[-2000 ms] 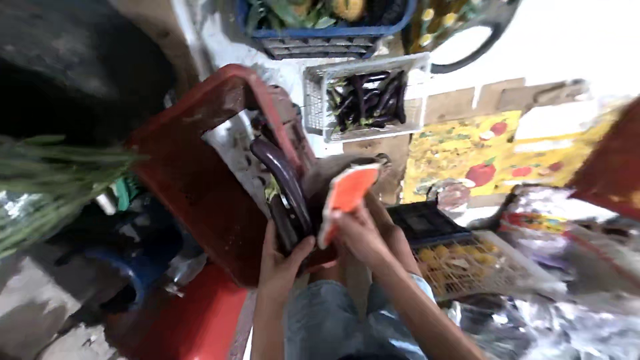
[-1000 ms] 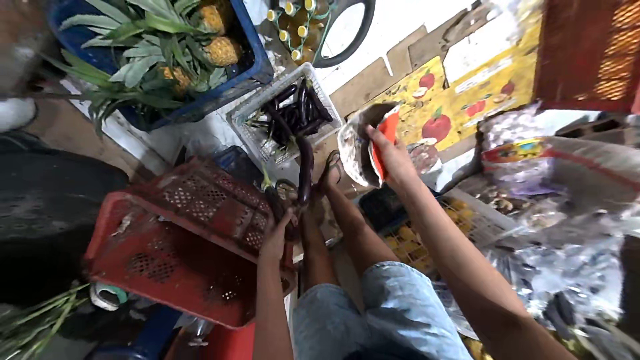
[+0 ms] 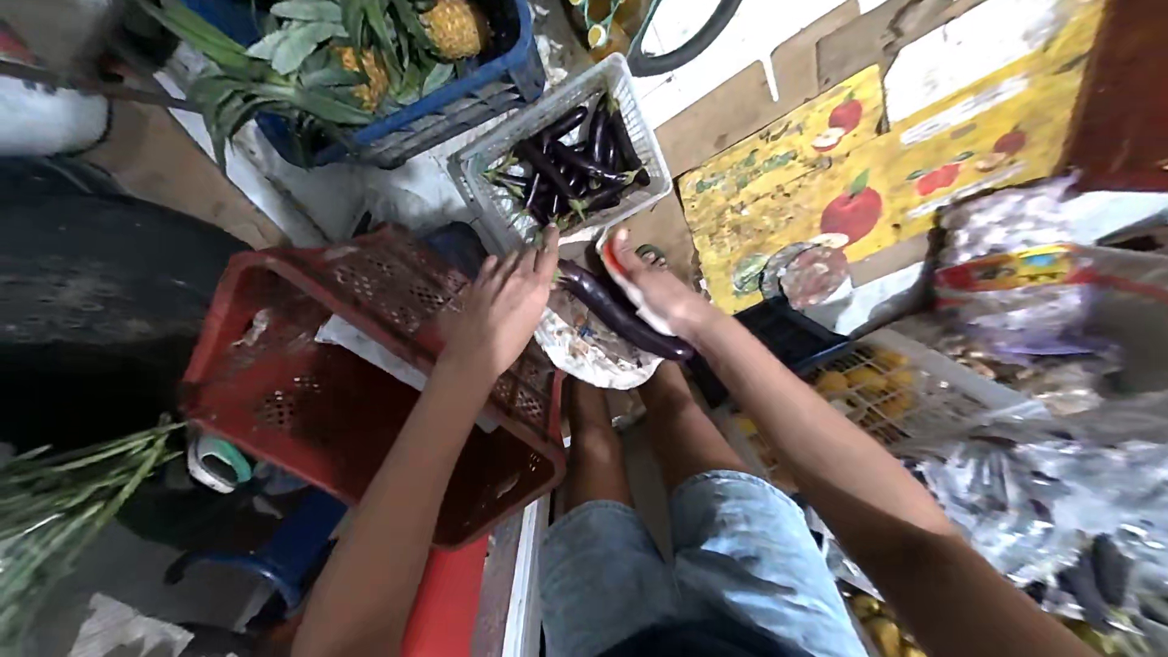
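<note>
A long dark eggplant (image 3: 620, 315) lies slantwise on a dirty white and brown sheet (image 3: 593, 351) between my hands. My left hand (image 3: 506, 306) has its fingers stretched out beside the stem end, over the edge of a red plastic crate (image 3: 365, 265). Against the far side of the eggplant rests my right hand (image 3: 652, 287), with a red-and-white edge of the sheet at its fingers; its grip is partly hidden. Just beyond them stands a white plastic crate (image 3: 652, 151) of several eggplants (image 3: 575, 164).
Pineapples (image 3: 456, 27) fill a blue crate (image 3: 447, 105) at the upper left. Flattened yellow printed cardboard (image 3: 776, 196) lies on the right. A crate of yellow fruit (image 3: 876, 374) and clear plastic bags (image 3: 1004, 493) are at the lower right. Long green stalks (image 3: 91, 493) lie at the left.
My left hand has gone from around an eggplant to fingers outstretched. The sheet in my right hand has come down to the left, and an eggplant now lies on it.
</note>
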